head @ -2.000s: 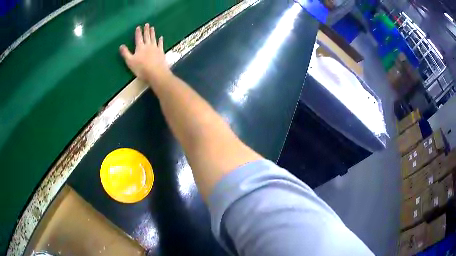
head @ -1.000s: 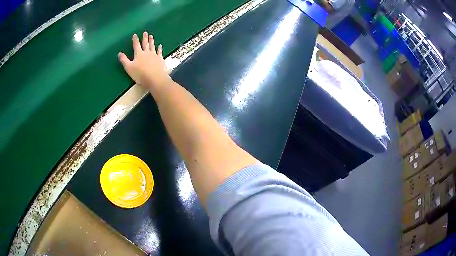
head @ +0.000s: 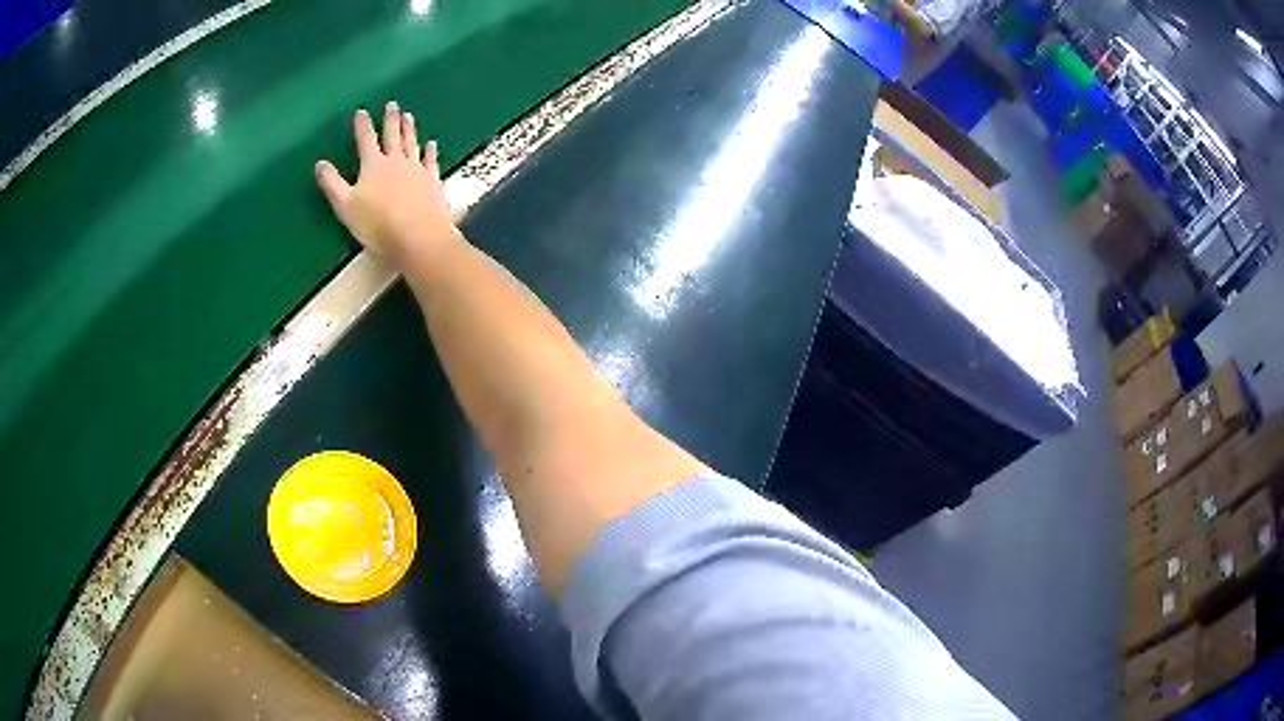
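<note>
My bare right hand lies palm down on the green conveyor belt, fingers spread, holding nothing. Its wrist crosses the chipped, rust-speckled white edge rail. My right forearm reaches over the dark green glossy worktop from the lower right, with a light grey-blue sleeve. A round yellow lid or shallow dish with white smears sits on the worktop below and left of the forearm. My left hand is not in view.
A brown cardboard tray is cut off at the lower left. Right of the worktop stands a black bin with white plastic on top. Stacked cartons stand at the far right, beyond the grey floor. A blue object sits at the worktop's far end.
The whole view has shifted slightly, so the yellow lid appears lower and a little further left. My right hand stays spread on the belt.
</note>
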